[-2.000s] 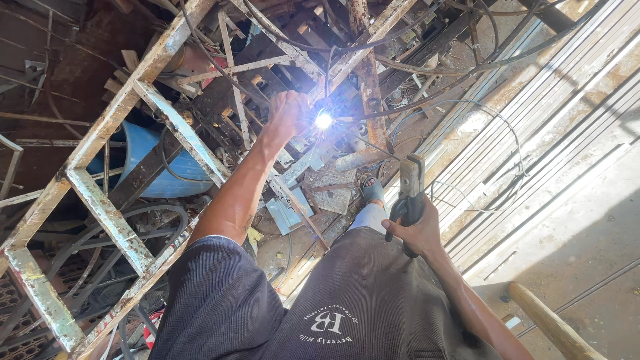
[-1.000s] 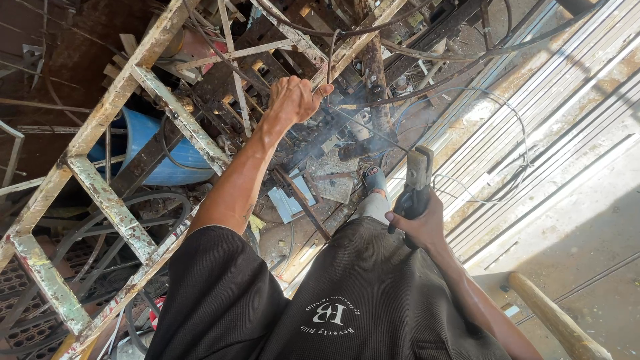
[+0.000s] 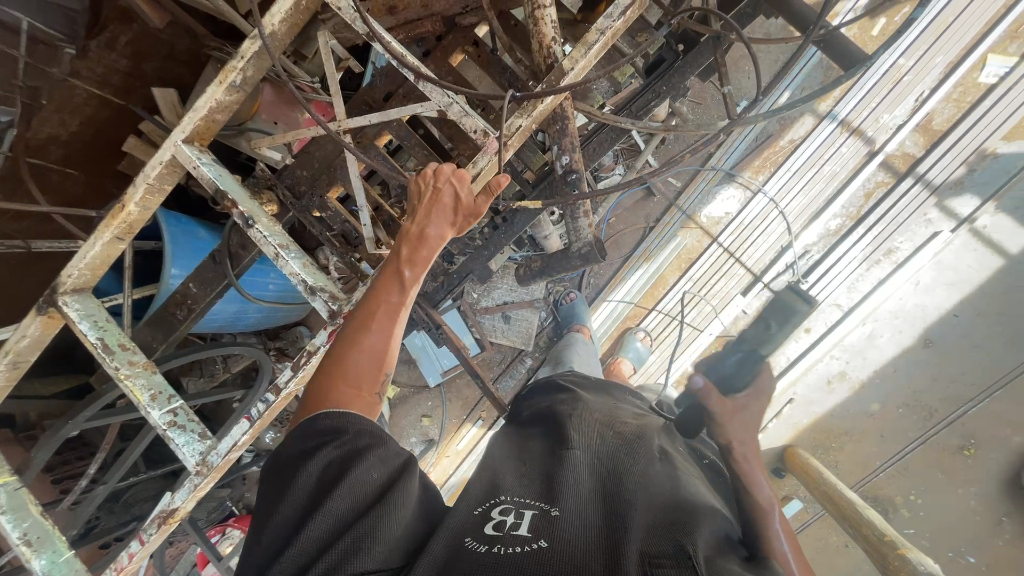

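My left hand point(image 3: 448, 198) is closed over a rail of the rusty, paint-flaked metal ladder frame point(image 3: 512, 132), its thumb pointing right. Out to the right, my right hand point(image 3: 734, 404) grips the dark handle of a welding electrode holder point(image 3: 748, 344), which is blurred. A thin wire or rod curves from near the holder's jaws; its exact link to them cannot be told. Just right of my left hand, a dark cable point(image 3: 608, 194) runs past the frame, and a short thin rod point(image 3: 504, 132) stands by the rail.
A blue plastic barrel point(image 3: 228, 276) lies behind the frame at left. Scrap metal and wood fill the ground beyond it. Long metal profiles point(image 3: 848, 184) run diagonally at right, near my sandalled feet point(image 3: 634, 349). A wooden pole point(image 3: 860, 512) is at lower right.
The bright welding arc seen two seconds ago is gone, and so is the smoke. My right hand has moved right and down with the holder. My left hand stays at the frame.
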